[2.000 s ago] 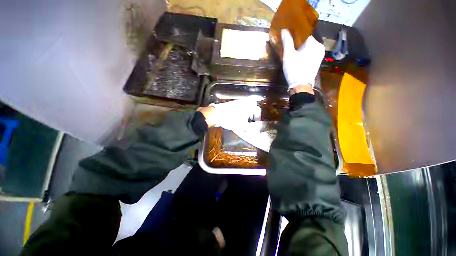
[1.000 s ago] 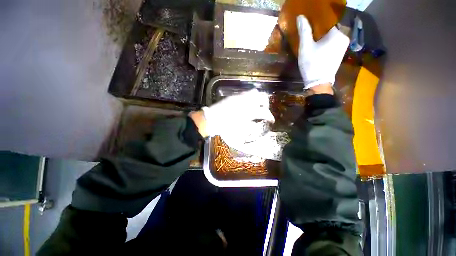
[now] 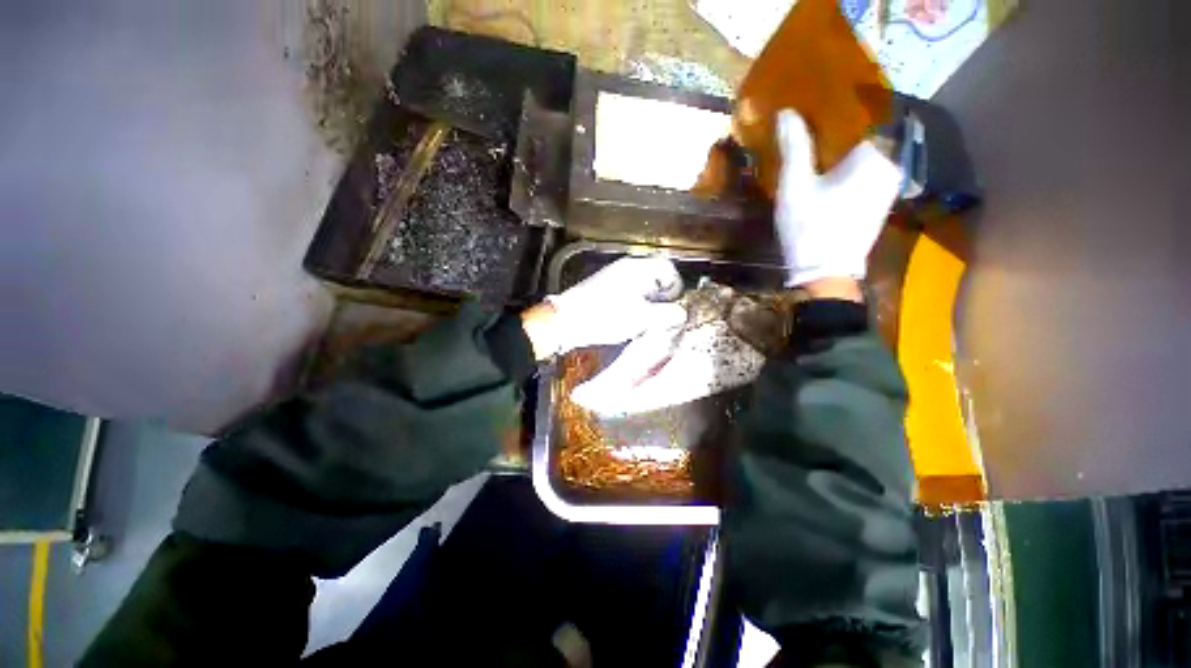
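My right hand (image 3: 836, 209), in a white glove, is at the upper right and holds an orange-brown sheet (image 3: 816, 78) beside the bright rectangle of the solder pot (image 3: 660, 141). My left hand (image 3: 603, 311), also gloved in white, is over the stainless tray (image 3: 627, 513). Its fingers are bent beside a crumpled white cloth (image 3: 686, 369) with grey, dirty patches. Whether they grip the cloth or a small part cannot be told. Thin copper-coloured strands (image 3: 607, 457) lie in the tray's lower left.
A black dross tray (image 3: 457, 222) with grey crumbs and a tan strip (image 3: 405, 196) stands at the left. A spare orange sheet (image 3: 934, 372) runs along the right wall. A blue-handled tool (image 3: 912, 157) lies by the dark box behind my right hand. Grey walls flank both sides.
The view has shifted. My left hand has drawn back from the cloth's middle to its upper left, showing more of the cloth. My right hand still holds the orange sheet, now tilted differently.
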